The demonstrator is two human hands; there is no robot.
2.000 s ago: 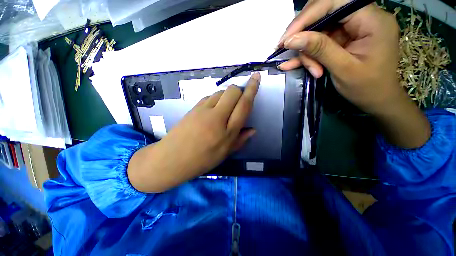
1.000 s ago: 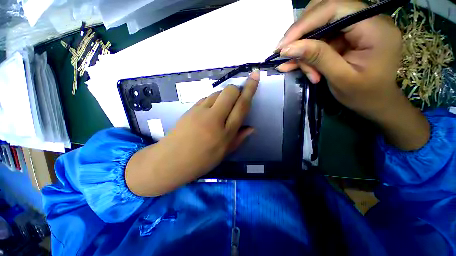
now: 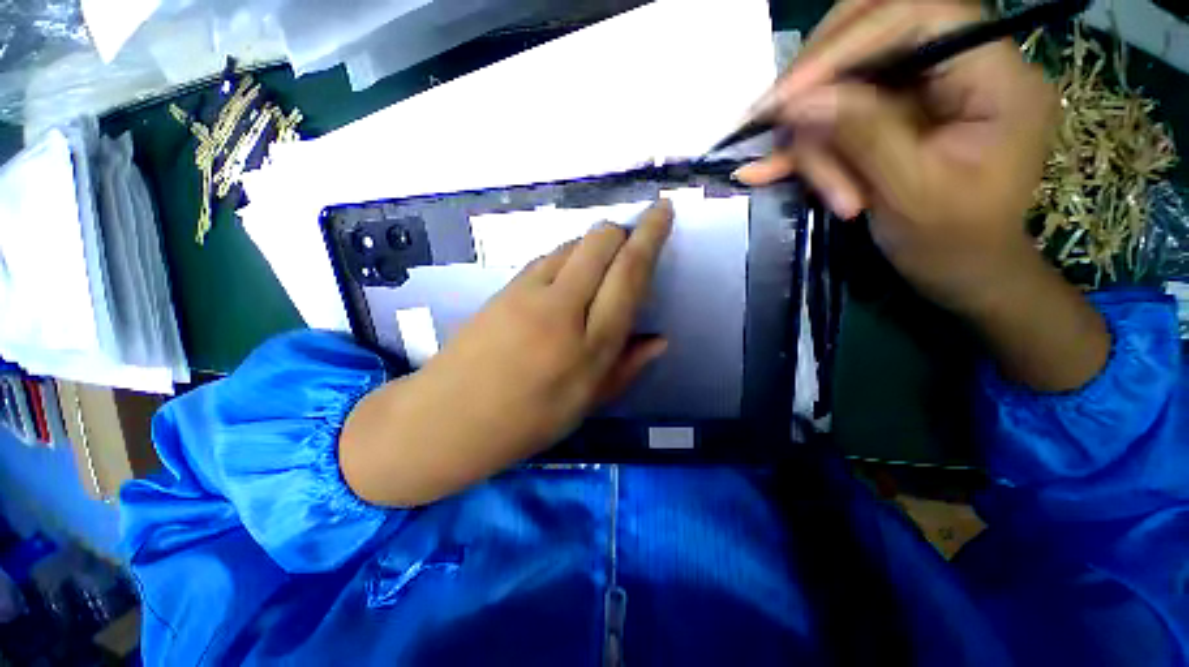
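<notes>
The dark tablet back cover (image 3: 704, 313) lies with its camera holes at the upper left. My left hand (image 3: 522, 339) lies flat across it, index fingertip near the far long edge, holding no tool. My right hand (image 3: 913, 156) is slightly blurred and holds the black tweezers (image 3: 939, 52), whose tip points at the far edge close to the left index fingertip. A dark strip (image 3: 678, 170) seems to lie along that edge near the tip; its full extent is unclear.
White sheets (image 3: 522, 104) lie beyond and under the cover. Tan and black strips (image 3: 241, 137) are at the upper left, a tan liner heap (image 3: 1108, 156) at the right. Stacked white sleeves (image 3: 78, 261) are far left; clear plastic (image 3: 391, 26) is at the far edge.
The dark strip's loose end, which stuck out over the cover left of my index finger, no longer shows there. My right hand has shifted slightly and blurred.
</notes>
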